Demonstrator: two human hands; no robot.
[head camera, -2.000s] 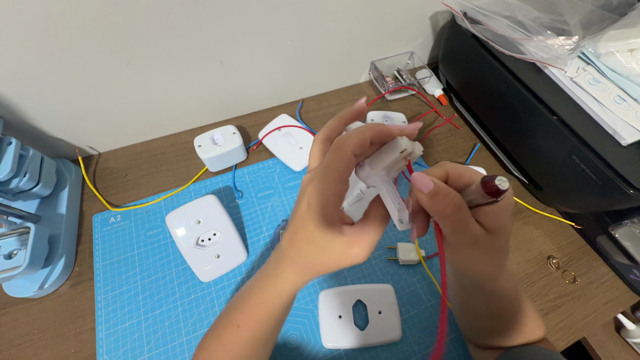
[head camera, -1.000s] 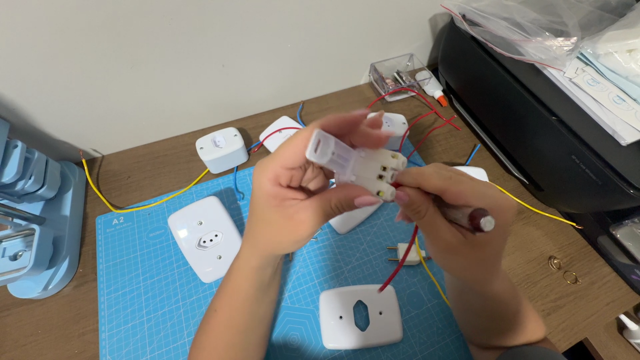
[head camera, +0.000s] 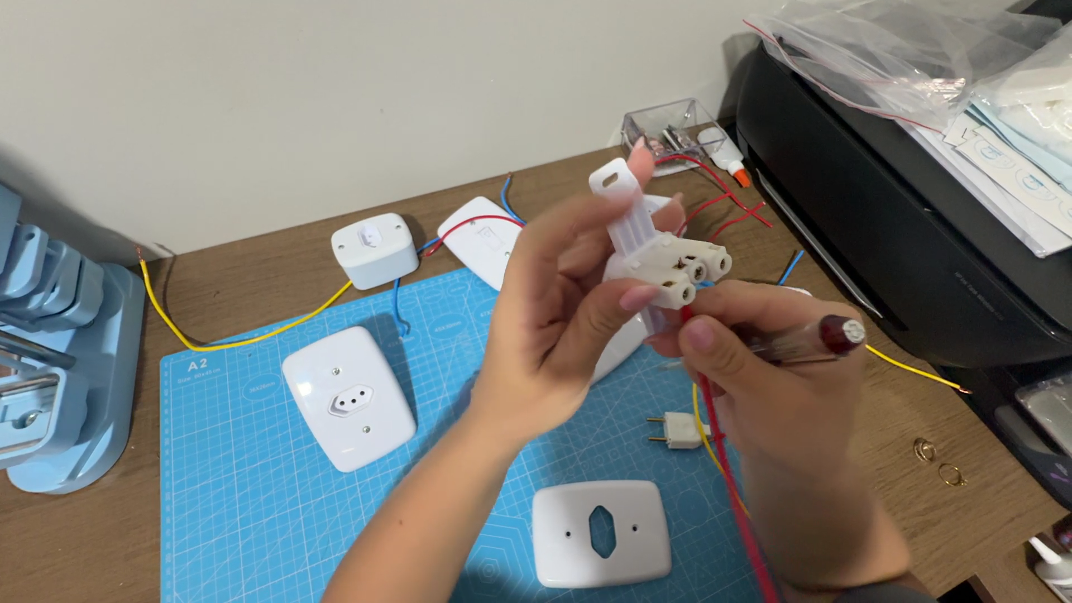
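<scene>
My left hand (head camera: 553, 327) grips a white plastic socket module (head camera: 662, 260) by its mounting bracket, with its screw terminals facing me. My right hand (head camera: 754, 377) pinches a red wire (head camera: 712, 410) just below the module; the wire's upper end meets the terminal side, though whether it sits inside cannot be told. A screwdriver with a clear and dark red handle (head camera: 825, 337) is also held in that hand, its tip hidden. Below lies a white cover plate (head camera: 554, 536) with a hexagonal opening. A white two-pin plug (head camera: 682, 430) rests beside a yellow wire (head camera: 705, 427).
A blue cutting mat (head camera: 226, 469) bears a socket plate (head camera: 343, 444). Behind are a surface-mount socket box (head camera: 381, 264), another white plate (head camera: 479, 239) and loose wires. A black printer (head camera: 888, 218) stands right, a light blue rack (head camera: 92, 402) left. Two rings (head camera: 950, 475) lie on the wooden desk.
The socket module has been turned in my left hand, so that its screw terminals now face me. My right hand stays beside it with the red wire and the screwdriver.
</scene>
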